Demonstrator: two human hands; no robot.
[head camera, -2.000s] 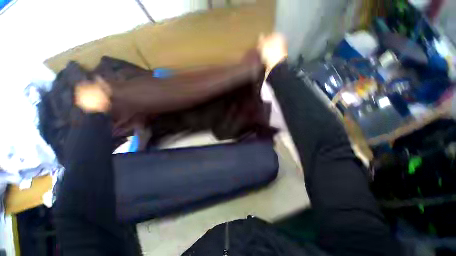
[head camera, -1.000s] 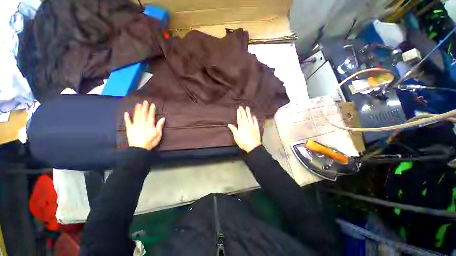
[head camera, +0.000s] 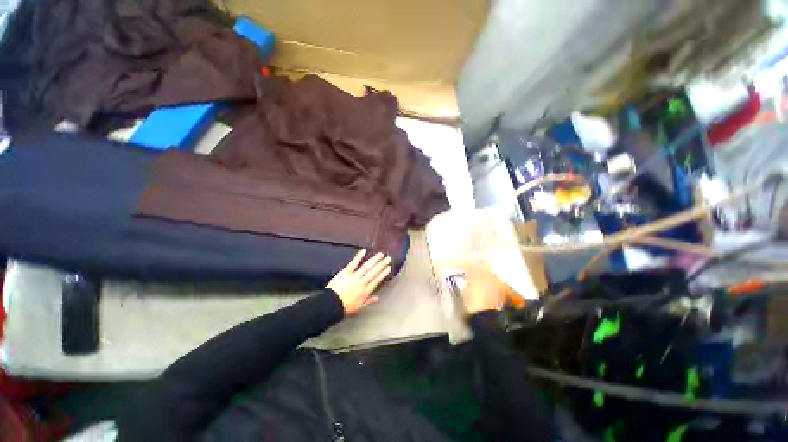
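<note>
A dark brown garment (head camera: 259, 205) lies over the navy padded board (head camera: 78, 203), its front strip flat along the top and the rest crumpled behind. My left hand (head camera: 360, 281) rests with fingers apart at the board's right rounded end, at the garment's near edge. My right hand (head camera: 484, 292) is blurred at the near right corner of the pale rest pad (head camera: 471, 237), at the steam iron (head camera: 455, 289). The iron is mostly hidden and blurred; an orange bit shows beside the hand.
A dark brown heap (head camera: 130, 60) lies at upper left over a blue bar (head camera: 177, 126). Cardboard (head camera: 371, 43) stands along the far edge. A black flat rectangle (head camera: 80, 315) lies at near left. Tan hose (head camera: 631, 231) and machinery are at right.
The view has turned to the right. My left hand has moved to the board's right end. My right hand has left the garment and moved to the iron on the pad.
</note>
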